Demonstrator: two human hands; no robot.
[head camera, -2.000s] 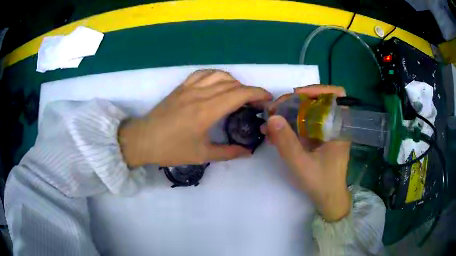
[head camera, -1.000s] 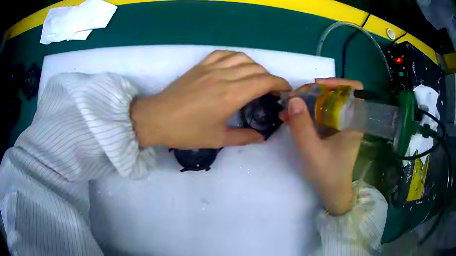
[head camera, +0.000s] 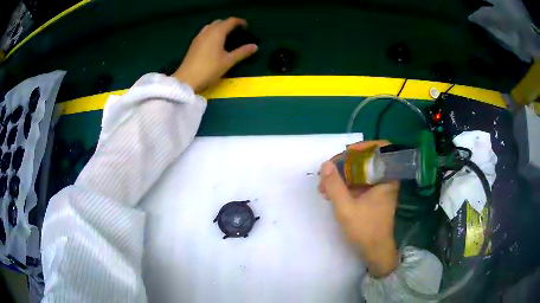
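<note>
My left hand (head camera: 214, 52) is past the yellow stripe at the upper left. Its thumb and fingers are apart around a dark shape, probably a watch case (head camera: 238, 39); whether it is gripped is too dark to tell. My right hand (head camera: 367, 216) is shut on the dispensing syringe (head camera: 395, 165), which lies roughly level with its front end to the left. A thin dark tip shows left of my fingers. A black round watch case (head camera: 236, 219) with lugs and a small cross mark lies on the white foam pad (head camera: 237, 272), touched by neither hand.
More dark round cases (head camera: 282, 60) lie beyond the yellow stripe (head camera: 284, 86). A tray (head camera: 48, 94) with dark parts stands at far left. The controller (head camera: 479, 115) with a red light, white paper (head camera: 473, 148) and hoses is at right. A clear air hose (head camera: 379, 97) loops behind the syringe.
My left hand has moved from the pad up and left past the stripe; the case it held has left the syringe tip. My right hand still holds the syringe. The view has shifted.
</note>
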